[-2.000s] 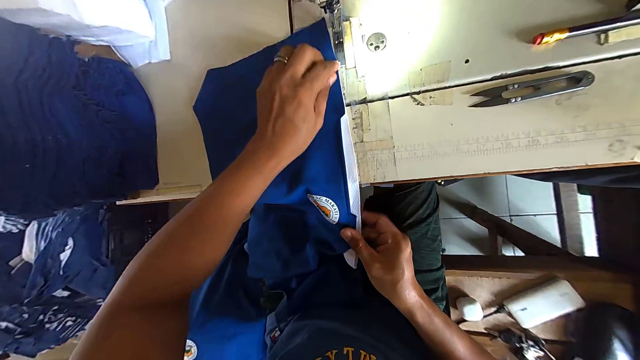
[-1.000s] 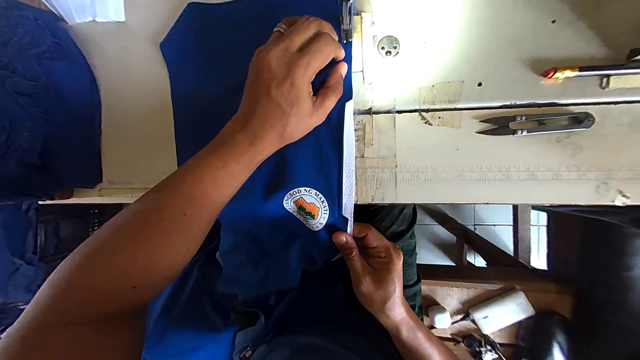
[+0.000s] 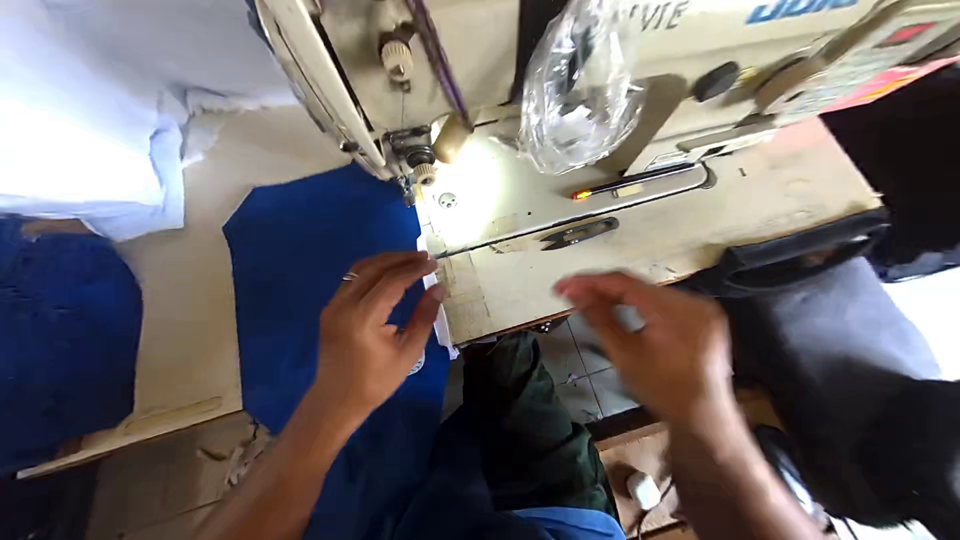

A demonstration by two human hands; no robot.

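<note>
A blue fabric piece (image 3: 300, 270) lies on the sewing table, its right edge lined by a white strip (image 3: 441, 319) and its top right corner at the presser foot (image 3: 409, 191) of a sewing machine (image 3: 480, 45). Over that edge is my left hand (image 3: 375, 330), a ring on one finger, thumb and fingers apart; whether it touches the cloth cannot be told. My right hand (image 3: 652, 337), blurred, is off the cloth near the table's front edge, fingers bent, and whether it holds anything is unclear. A round printed emblem (image 3: 418, 363) shows partly behind my left hand.
Thread snips (image 3: 580, 233) and a dark pen-like tool (image 3: 634, 181) lie on the machine bed. A clear plastic bag (image 3: 581, 97) hangs at the machine. Dark blue cloth (image 3: 67, 337) lies at the left, white cloth (image 3: 82, 135) above it. A black item (image 3: 802, 259) sits at the table's right.
My right hand has let go of the fabric's lower edge and moved right. My left hand has moved down along the cloth from near the presser foot. The view has shifted to show more of the machine.
</note>
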